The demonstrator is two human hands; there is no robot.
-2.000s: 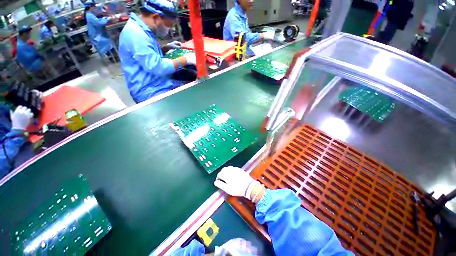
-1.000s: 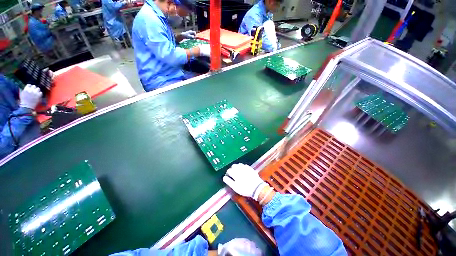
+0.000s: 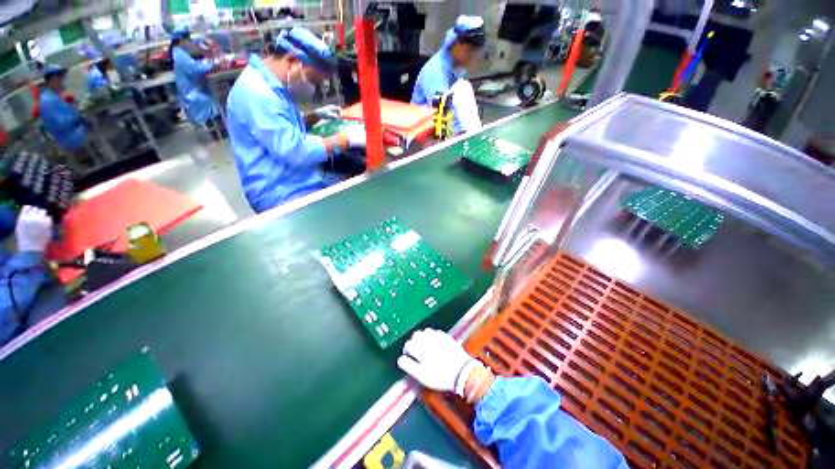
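Observation:
A green circuit board with small silver marks lies on the dark green conveyor belt, in front of my right hand. My right hand, white-gloved with a tan band at the cuff, rests on the belt's edge rail beside the slotted rack's near corner. Its fingers are slightly apart and no object shows in it. A whitish sliver of my left hand shows at the bottom edge, mostly cut off. A second board lies at the lower left, cut off by the edge, and a third lies farther up the belt.
The orange-brown slotted rack is right of the belt, with dark tools at its right side. A clear cover stands over its far end; a board shows through it. A yellow part is below. People in blue work opposite.
The view has shifted, so the belt items sit lower than a second ago. My left hand and its sleeve have mostly left the picture. My right hand stays at the rail.

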